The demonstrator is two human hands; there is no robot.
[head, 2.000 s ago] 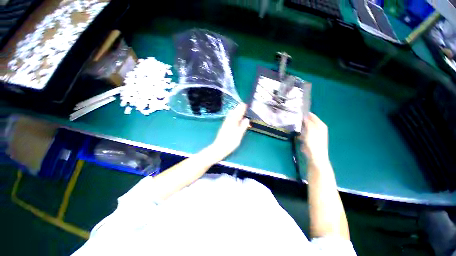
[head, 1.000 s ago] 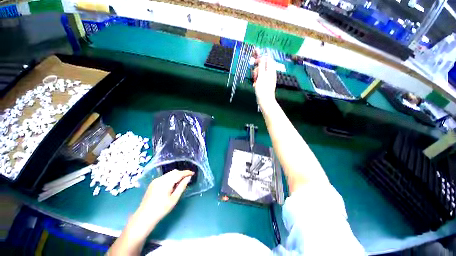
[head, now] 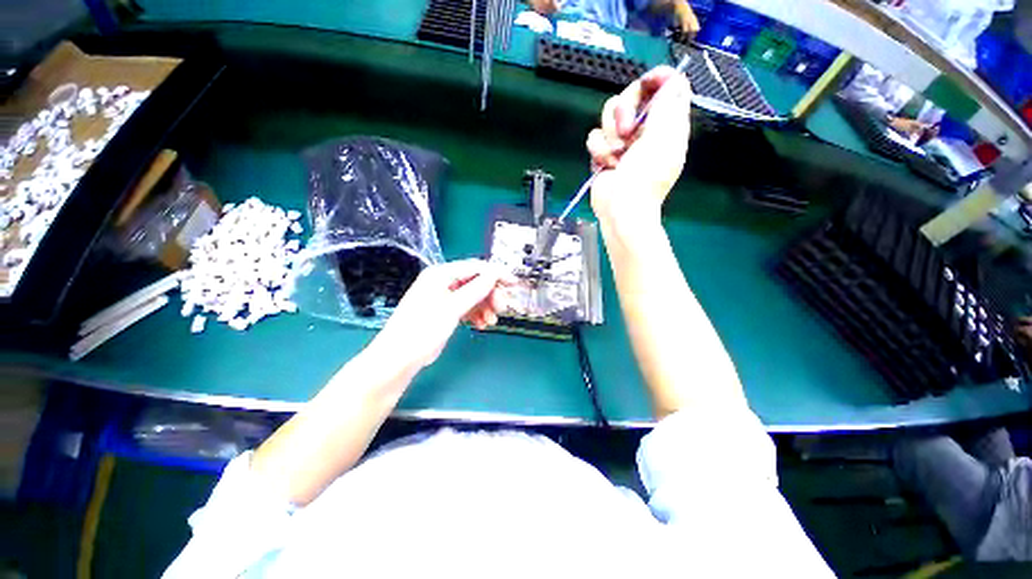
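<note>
The bench fixture (head: 572, 266), a dark square box with a silvery top and clamps, sits on the green mat. My left hand (head: 447, 303) is at its left edge, thumb and fingers together near the clamp; whether a small part is between them cannot be told. My right hand (head: 647, 141) is raised above the fixture's right side, closed on a slim metal rod (head: 583, 192) that slants down toward the clamp. A clear plastic bag (head: 373, 209) with a dark mass lies open left of the fixture. A pile of small white plastic parts (head: 240, 266) lies left of the bag.
Pale strips (head: 125, 317) and a small cardboard box (head: 190, 232) lie left of the pile, beside a large black bin (head: 108, 204) holding white parts. Stacked black trays (head: 871, 294) stand at right. Thin rods (head: 489, 51) hang at the top. Other people's hands (head: 686, 16) show beyond.
My left hand has moved from the bag's mouth to the fixture. My right hand has come down from the hanging rods to above the fixture, with a slim rod in it. The view has shifted.
</note>
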